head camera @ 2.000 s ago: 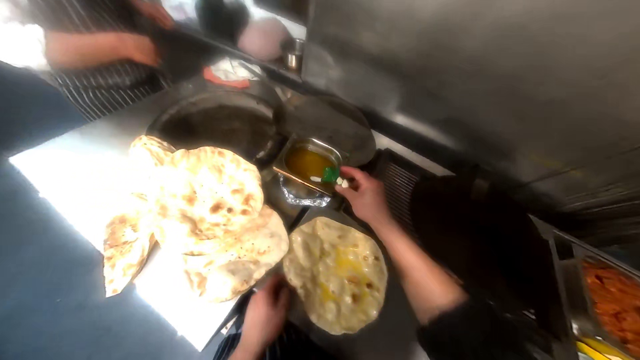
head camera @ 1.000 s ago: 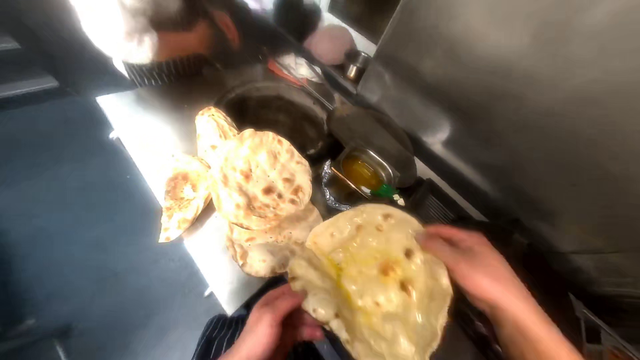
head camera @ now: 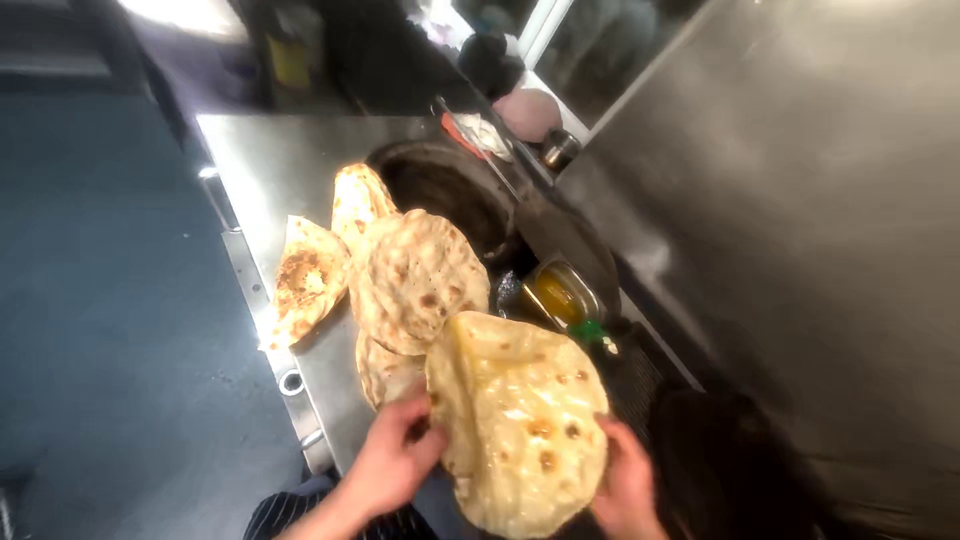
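A round flatbread (head camera: 525,427), glossy with yellow fat and spotted brown, is held up between both hands. My left hand (head camera: 397,450) grips its left edge, thumb and fingers pinching it. On the right edge is my right hand (head camera: 626,476), its fingers partly behind the bread. Just beyond lie several baked flatbreads: a round one (head camera: 427,277) on top, a folded one (head camera: 307,285) at the left and another (head camera: 360,199) behind. A metal container of yellow liquid (head camera: 559,294) stands past the held bread, with a green-headed brush (head camera: 589,331) at its rim.
The steel counter (head camera: 255,157) ends at the left above a blue floor. A large dark round pan (head camera: 450,187) lies behind the breads, with a dark oval pan (head camera: 570,240) beside it. A small metal cup (head camera: 560,148) stands at the back. A steel wall (head camera: 787,225) rises at the right.
Two seconds ago the glossy flatbread lay flat and my right hand was at the green-headed brush. The brush was let go, and both hands took hold of the bread and lifted it. The view has shifted.
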